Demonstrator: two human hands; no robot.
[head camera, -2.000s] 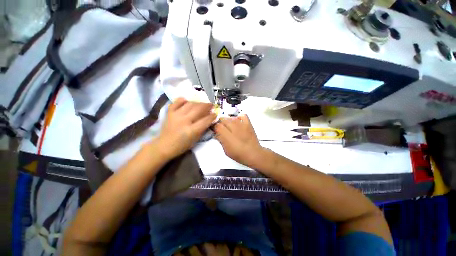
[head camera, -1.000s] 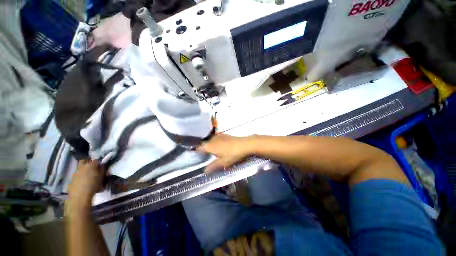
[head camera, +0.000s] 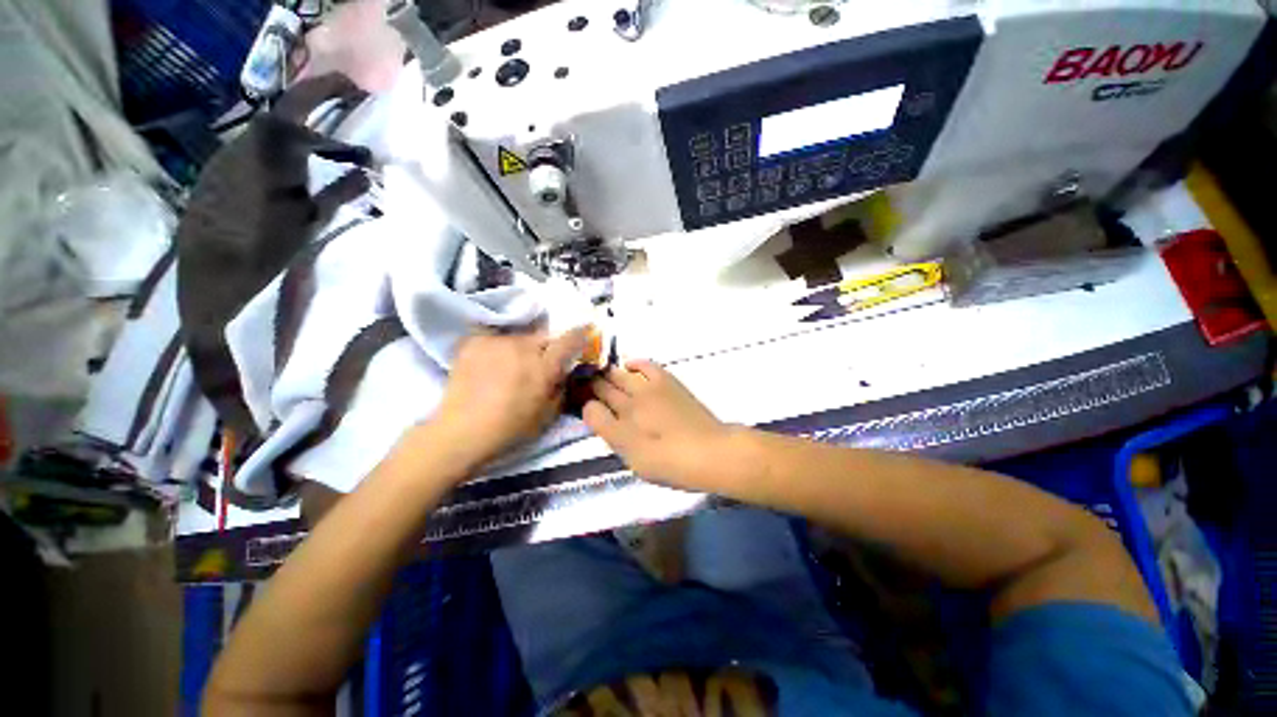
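The striped garment piece (head camera: 367, 357), white with dark brown-grey stripes, lies heaped left of the needle, with a plain dark section (head camera: 241, 210) on its left side. My left hand (head camera: 507, 385) presses on the garment's right edge, fingertips just in front of the presser foot (head camera: 595, 280). My right hand (head camera: 656, 420) pinches a small dark part of the edge, close beside my left fingertips. A small orange spot shows at my left fingertips. The sewing machine (head camera: 840, 140) stands behind both hands. The fingertips partly hide the held edge.
Yellow-handled thread snips (head camera: 875, 290) lie under the machine arm, with a small clear box (head camera: 1050, 252) to their right. A red item (head camera: 1211, 287) lies at the right end. A ruler strip (head camera: 980, 404) runs along the front edge. Blue baskets (head camera: 1141, 469) stand below the table.
My left hand has moved right from the garment's far left side to its edge near the needle. My right hand has drawn its fingers together at that edge. The garment is bunched differently.
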